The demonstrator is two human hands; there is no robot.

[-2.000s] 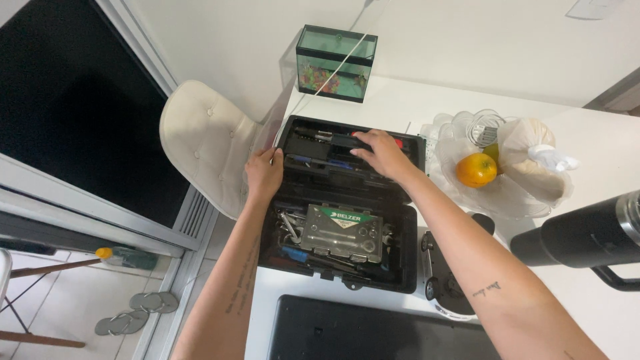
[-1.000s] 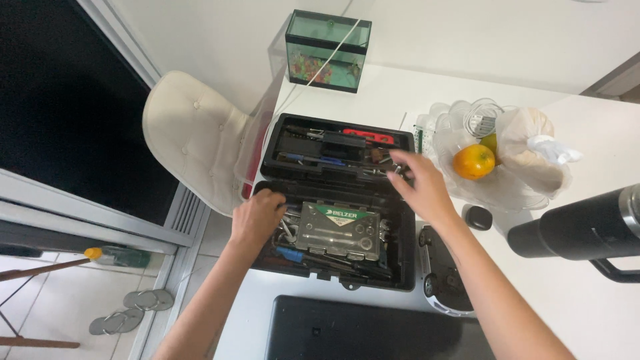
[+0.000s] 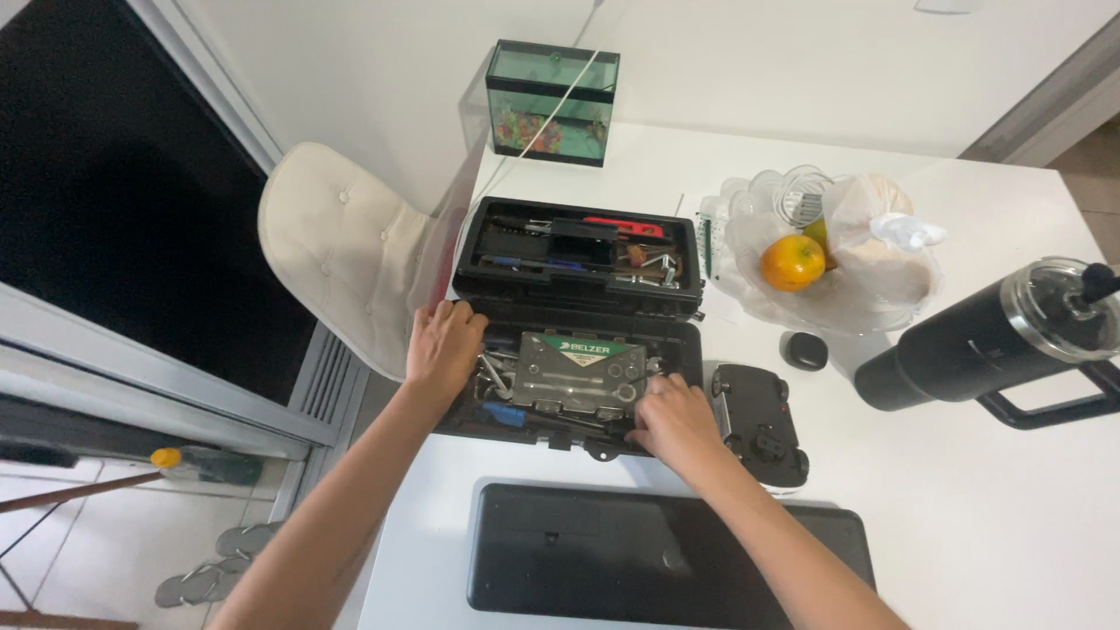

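Note:
A black plastic toolbox (image 3: 689, 350) lies open on the white table. Its lower part holds a clear-lidded Belzer case (image 3: 560, 394), wrenches (image 3: 497, 376) and a tool with a blue handle (image 3: 503, 413). Behind, a black tray (image 3: 468, 262) contains a red utility knife (image 3: 626, 227), screwdrivers and loose metal pieces. My left hand (image 3: 442, 346) rests with bent fingers on the toolbox's left rim. My right hand (image 3: 682, 424) reaches into its right front corner, beside the case; its fingertips are partly hidden, so whether they grip something is unclear.
Right of the toolbox lies an upturned toy car (image 3: 761, 424), with a small black case (image 3: 806, 351), a glass fruit bowl (image 3: 752, 293) and a large black tumbler (image 3: 971, 341) beyond. A black keyboard-like panel (image 3: 612, 551) lies in front. A small aquarium (image 3: 551, 114) stands behind.
My right hand has moved from the rear tray down to the front right corner of the toolbox. My left hand stays at the left rim.

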